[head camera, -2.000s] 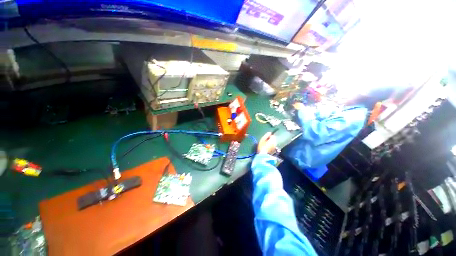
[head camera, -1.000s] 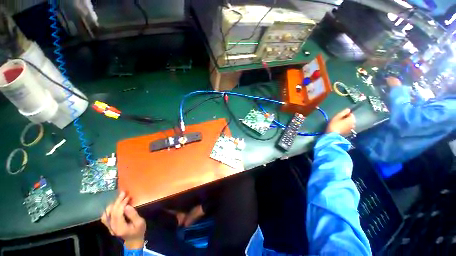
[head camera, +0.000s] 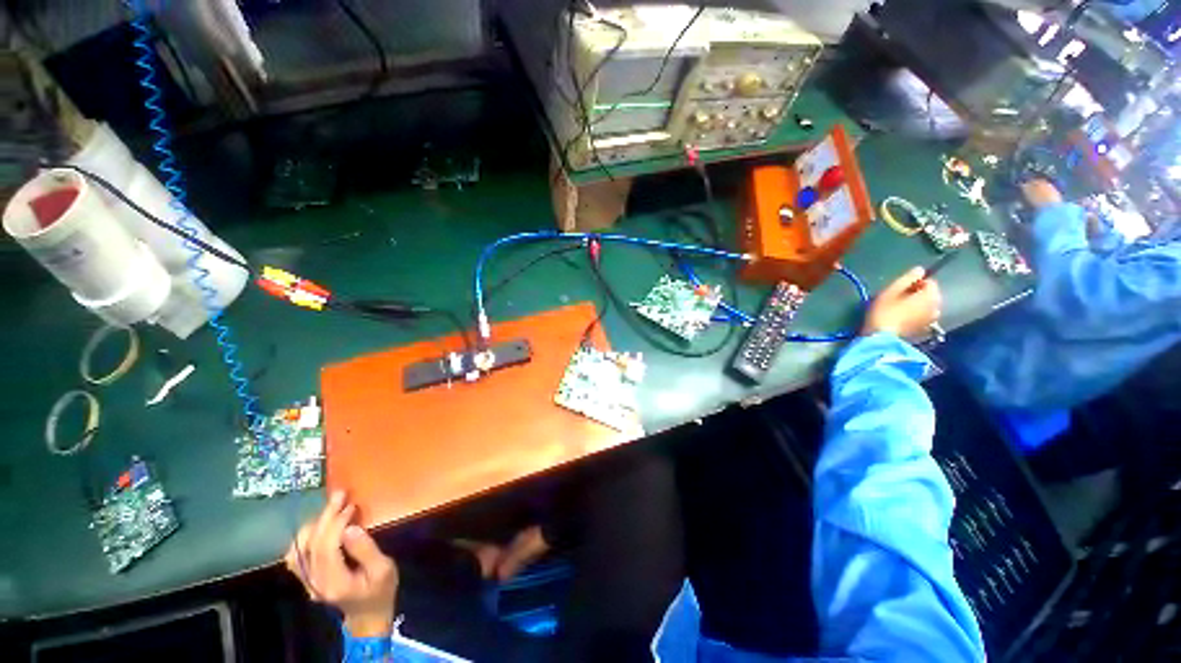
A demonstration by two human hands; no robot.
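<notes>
My left hand [head camera: 347, 565] is at the front bench edge by the near left corner of the orange mat [head camera: 440, 447], fingers loosely bent, apparently empty. My right hand [head camera: 904, 308] is at the bench edge right of the remote control, holding a thin dark tool [head camera: 935, 267]; its lower end is hidden. A black connector block [head camera: 469, 368] with metal plugs lies on the mat's back part. A circuit board [head camera: 601, 385] lies across the mat's right edge. Another circuit board [head camera: 281, 449] lies beside its left edge. Neither hand touches a board.
An orange box [head camera: 793, 233], remote control [head camera: 769, 334], blue cable [head camera: 609, 241], AV plugs [head camera: 295, 288] and oscilloscope [head camera: 699, 93] stand or lie behind. White container [head camera: 93, 240], tape rings and a board [head camera: 134, 514] at left. A person's blue sleeve [head camera: 1101, 279] is at right.
The view has swung left and down since the oldest frame, bringing my left hand into view. In the last second the scene shifted slightly; both hands stayed nearly still.
</notes>
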